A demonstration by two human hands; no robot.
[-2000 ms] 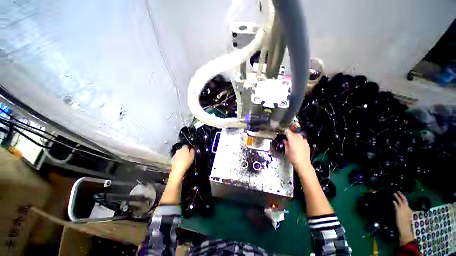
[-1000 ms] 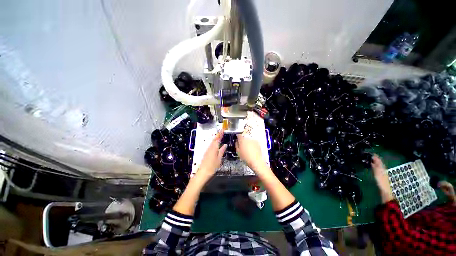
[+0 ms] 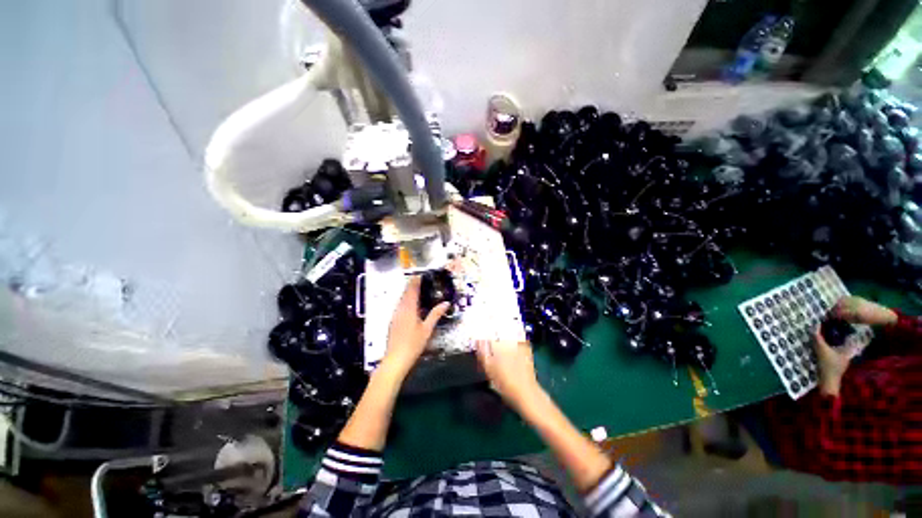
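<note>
A round black unit (image 3: 438,289) is at the middle of the white machine base plate (image 3: 489,304), just in front of the machine head (image 3: 412,225). My left hand (image 3: 412,322) holds the unit from its left side, with thumb and fingers around it. My right hand (image 3: 504,366) is at the plate's front right edge, fingers pointing to the plate. Its fingertips are blurred, and I cannot tell if they hold something small. Dark specks lie on the plate.
Black wired units (image 3: 607,223) are heaped on the right, and more (image 3: 315,329) on the left. A thick grey hose (image 3: 389,81) arcs over the machine. A red-handled tool (image 3: 479,212) lies at the plate's rear right. Another person's hands (image 3: 831,344) are over a white parts tray (image 3: 784,322).
My right hand has moved from the unit under the head to the plate's front right edge. My left hand stays at the middle with the unit. The view has shifted right.
</note>
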